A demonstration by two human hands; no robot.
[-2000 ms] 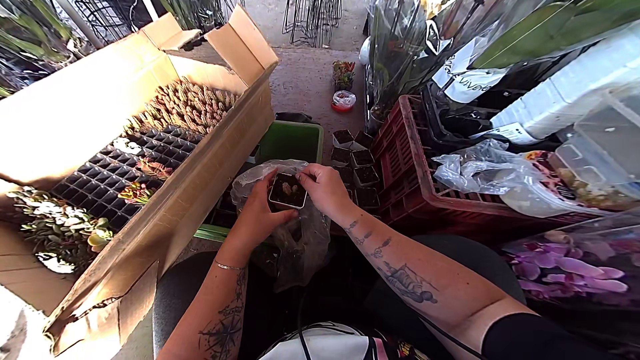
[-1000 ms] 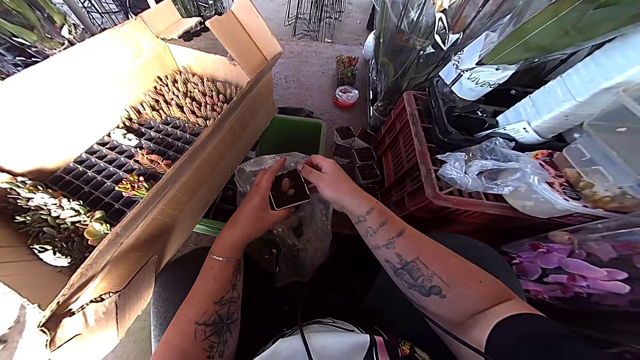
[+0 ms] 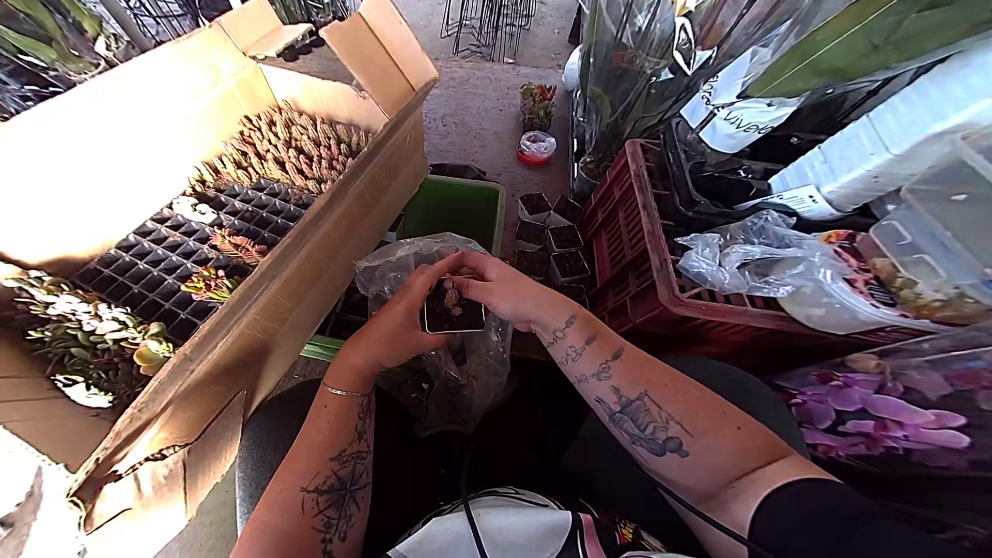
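My left hand (image 3: 395, 325) is closed around the left side of a small square plant pot (image 3: 455, 328) filled with dark soil. A small succulent (image 3: 452, 301) stands in the soil. The fingertips of my right hand (image 3: 496, 288) are at the plant and the pot's upper edge; whether they pinch the plant is partly hidden. Beneath both hands a clear plastic bag (image 3: 465, 387) hangs over my lap. On the left, a cardboard box (image 3: 302, 256) holds a black cell tray (image 3: 163, 267) with brown-green succulents (image 3: 287, 147) and leafy succulents (image 3: 93, 333).
A green bin (image 3: 457, 205) stands beyond the bag, with several soil-filled pots (image 3: 568, 265) to its right. A dark red crate (image 3: 659, 263) carries plastic bags and containers. Pink orchids (image 3: 883, 411) are at lower right. A red-based tub (image 3: 536, 147) sits on the floor ahead.
My right fingers have moved from the pot's upper right edge in over the soil, to the plant. The left hand still holds the pot.
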